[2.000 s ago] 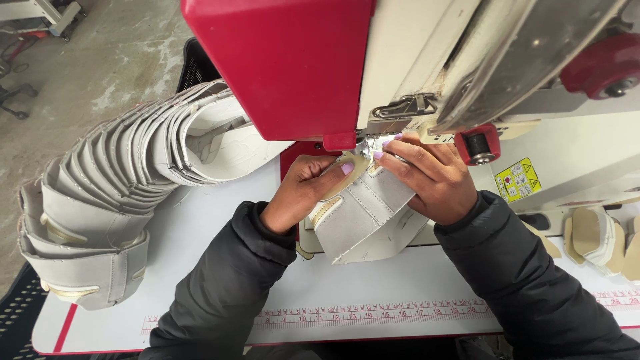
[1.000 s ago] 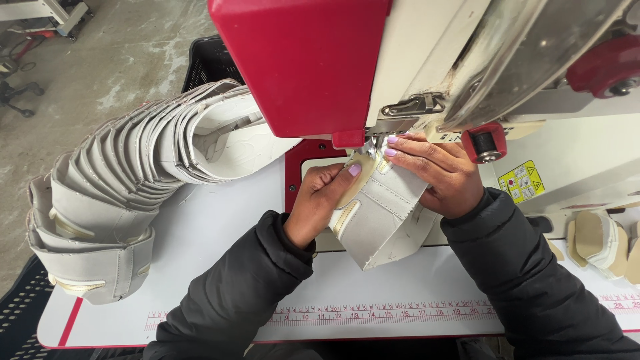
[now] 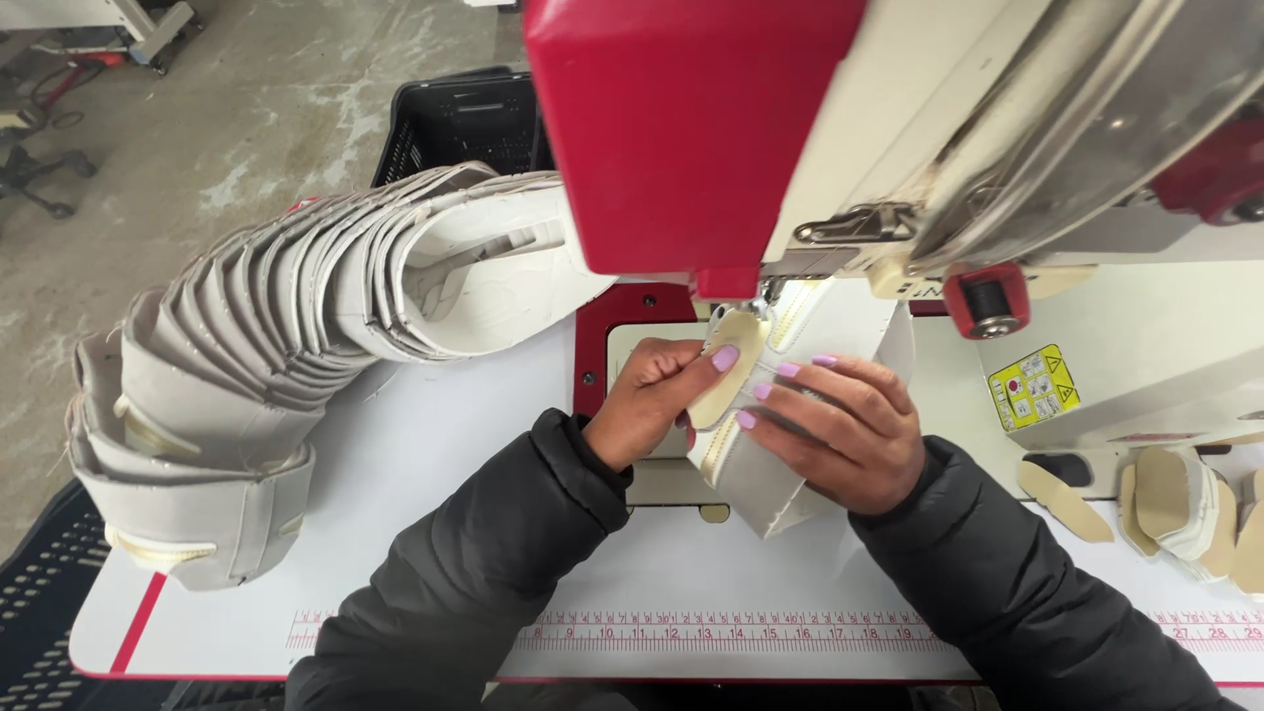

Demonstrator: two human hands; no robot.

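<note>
A red and cream industrial sewing machine (image 3: 691,128) stands over the work, its needle area (image 3: 765,296) above a light grey sewn piece (image 3: 770,484), seemingly a shoe upper, with cream zigzag-edged strips. My left hand (image 3: 660,390) pinches an oval beige pad (image 3: 733,380) and the edge of that piece between thumb and fingers, just below the presser foot. My right hand (image 3: 839,425) lies on the grey piece to the right, fingers spread and pressing on its surface. The piece's far part shows behind my right fingers, and its underside is hidden.
A long nested stack of grey sewn pieces (image 3: 237,326) curves along the left of the white table (image 3: 454,494). Black crates (image 3: 464,123) stand behind and at lower left. Loose beige pads (image 3: 1066,502) and a bundle of them (image 3: 1175,494) lie at right. A printed ruler (image 3: 731,632) runs along the front edge.
The grey piece has turned beneath the machine, and part of it now shows behind the needle. My right hand has moved from beside the needle down onto the piece.
</note>
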